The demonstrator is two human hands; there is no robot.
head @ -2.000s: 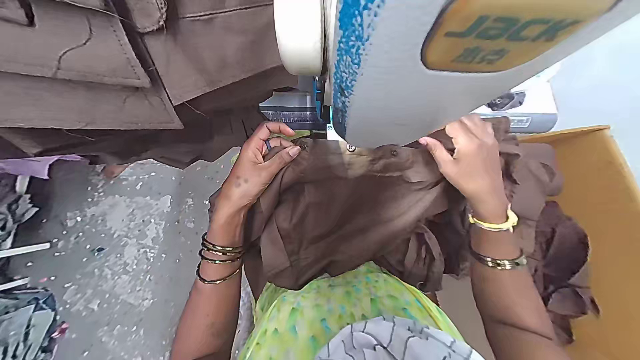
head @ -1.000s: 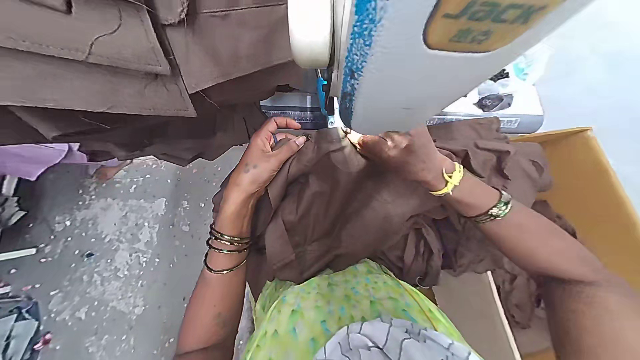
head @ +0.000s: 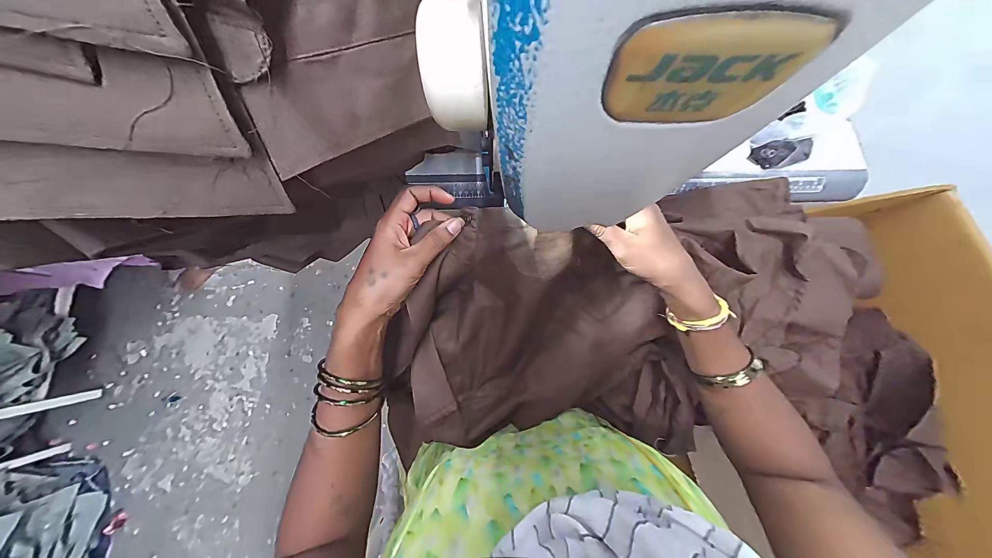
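A Jack industrial sewing machine (head: 573,147) with a white and blue head reaches over the work from the upper right. Below its head lies brown fabric (head: 535,333), draped down over my lap. My left hand (head: 403,256) pinches the cloth's upper left edge between thumb and fingers, just in front of the machine's metal plate (head: 449,186). At the right, my right hand (head: 647,248) grips the same cloth's upper edge, its fingertips partly hidden behind the machine head. The needle area is hidden from view.
Stacked brown fabric pieces (head: 124,116) fill the upper left. On the right, more brown cloth (head: 814,294) hangs into a yellowish box (head: 953,325). A black object (head: 781,153) lies on the white machine base behind. Grey fabric scraps (head: 46,496) lie at the lower left.
My right hand was close by the machine's presser area a second ago; it has moved right along the cloth's edge. The left hand still pinches the cloth.
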